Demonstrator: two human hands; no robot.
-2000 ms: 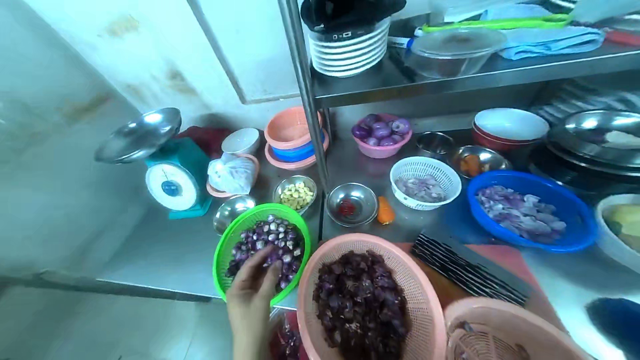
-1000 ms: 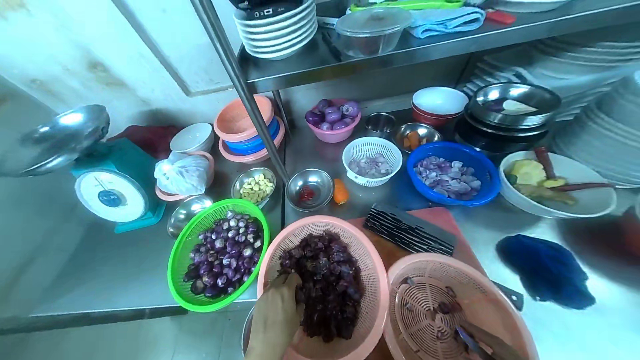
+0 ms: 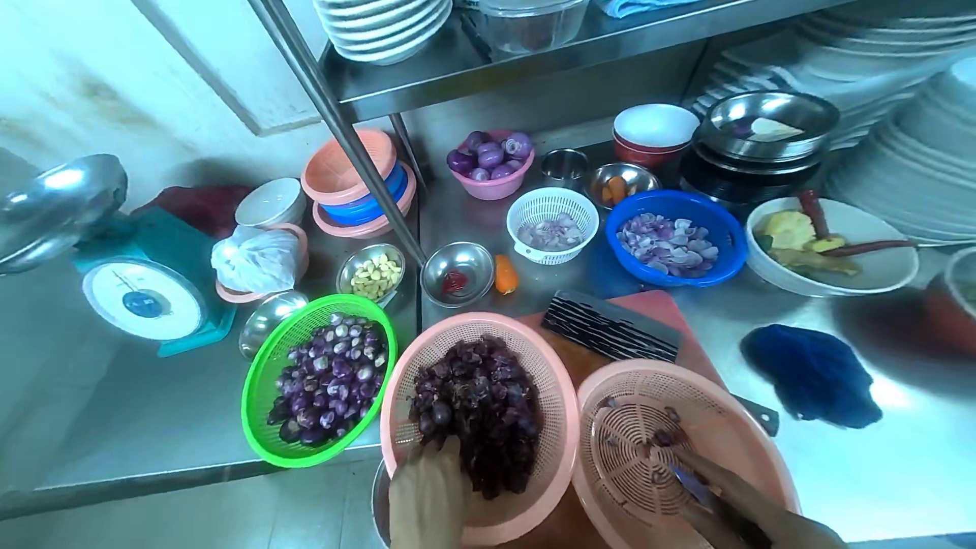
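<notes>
My left hand (image 3: 428, 496) reaches into a pink plastic colander (image 3: 563, 450) with dark wet shallots or onion skins (image 3: 484, 412); its fingertips touch the pile, and whether they grip a piece is hidden. At the lower right my right hand (image 3: 732, 496) holds a small knife (image 3: 692, 483) with a bluish blade over a second pink colander (image 3: 770, 450), where a few dark scraps lie. Small purple shallots (image 3: 335, 381) fill a green colander (image 3: 255, 396) on the left. Sliced shallots (image 3: 667, 244) lie in a blue basket (image 3: 736, 236).
A cleaver with a streaked blade (image 3: 610, 324) lies on a red cutting board (image 3: 659, 309) behind the colanders. A dial scale (image 3: 145, 297) stands left. Bowls of garlic (image 3: 375, 277) and chili (image 3: 456, 282) sit behind. A metal shelf post (image 3: 339, 130) slants down; dark blue cloth (image 3: 812, 374) lies right.
My left hand was over the green colander two seconds ago and is now in the middle pink colander. The right hand with the knife has come into view over the right colander.
</notes>
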